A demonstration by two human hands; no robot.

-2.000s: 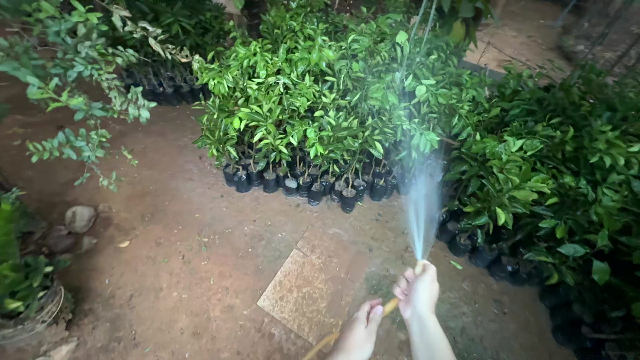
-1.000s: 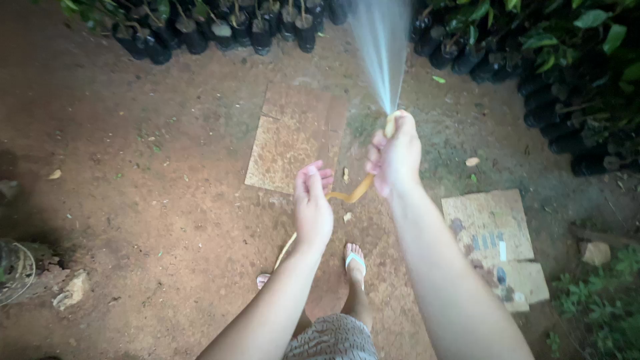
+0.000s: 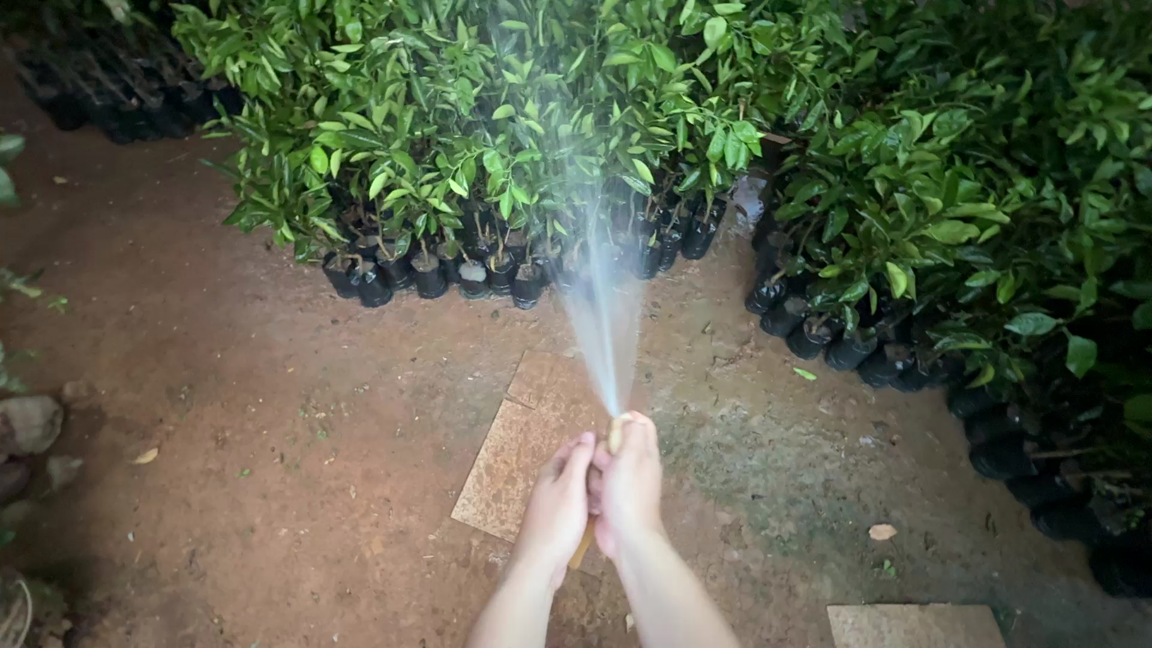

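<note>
My right hand [image 3: 629, 481] is closed around the end of a yellow hose [image 3: 582, 545], thumb and fingers near its mouth. A fan of water [image 3: 605, 310] sprays from it, away from me, toward leafy potted saplings [image 3: 504, 135]. Against the right hand lies my left hand [image 3: 562, 495], its thumb up; whether its fingers grip the hose is hidden. The saplings stand packed together in black grow bags [image 3: 430, 275] beyond both hands. Wet, shiny leaves show on a second group of saplings [image 3: 936, 216] at the right.
A flat brown board [image 3: 504, 459] lies on the bare soil beneath the hands, and another board [image 3: 913, 627] is at the bottom right. Stones [image 3: 31, 423] sit at the left edge. More black bags [image 3: 999, 450] line the right side.
The left hand, apart from the right one a second ago, now rests against it. Water keeps spraying. The view has tilted down, then up again.
</note>
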